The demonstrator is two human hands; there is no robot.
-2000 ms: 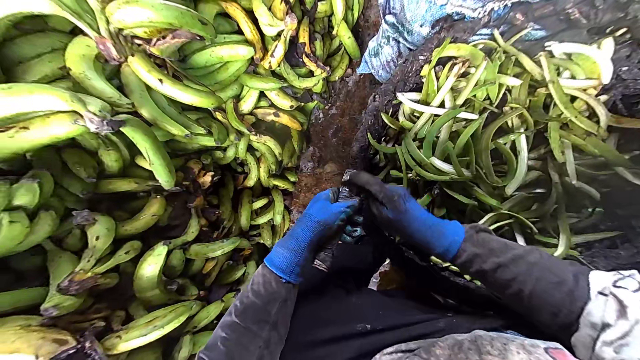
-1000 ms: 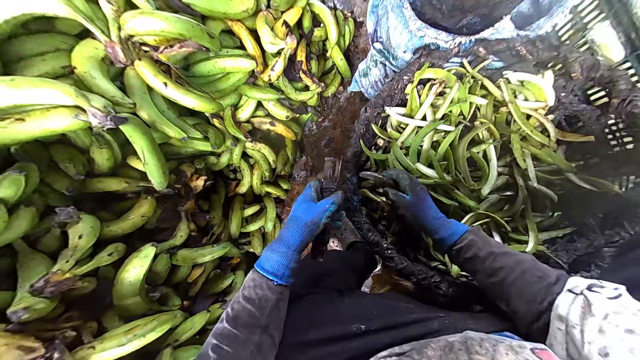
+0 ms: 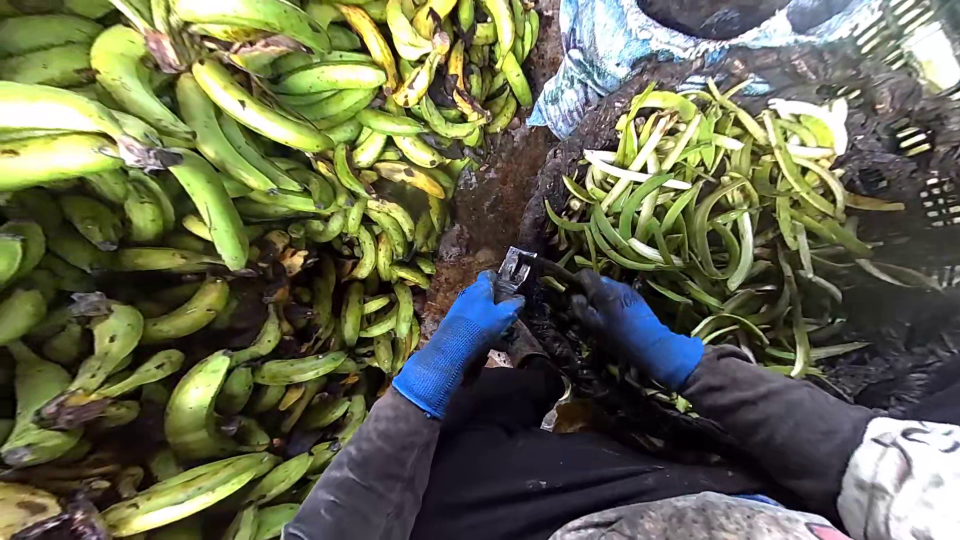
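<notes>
My left hand (image 3: 476, 319), in a blue knit glove with dark, soiled fingers, is closed around a small grey object with a shiny flat top (image 3: 517, 266); what it is cannot be told. My right hand (image 3: 619, 315), gloved alike, holds a thin dark tool (image 3: 555, 271), perhaps a knife, whose tip reaches to the top of that object. Green plantains (image 3: 255, 112) lie in a large heap to the left of my hands. Long green peel strips (image 3: 705, 202) are piled beyond and to the right of my right hand.
A strip of wet brown ground (image 3: 491, 202) runs between the heap and the peels. Behind the peels stands a blue and white woven sack (image 3: 592, 67), its mouth open. A slatted plastic crate (image 3: 941, 199) is at the far right. My dark-trousered legs are below my hands.
My hands were together two seconds ago, then apart one second ago. Now my right hand is nearer my left again, with the dark tool at the grey object.
</notes>
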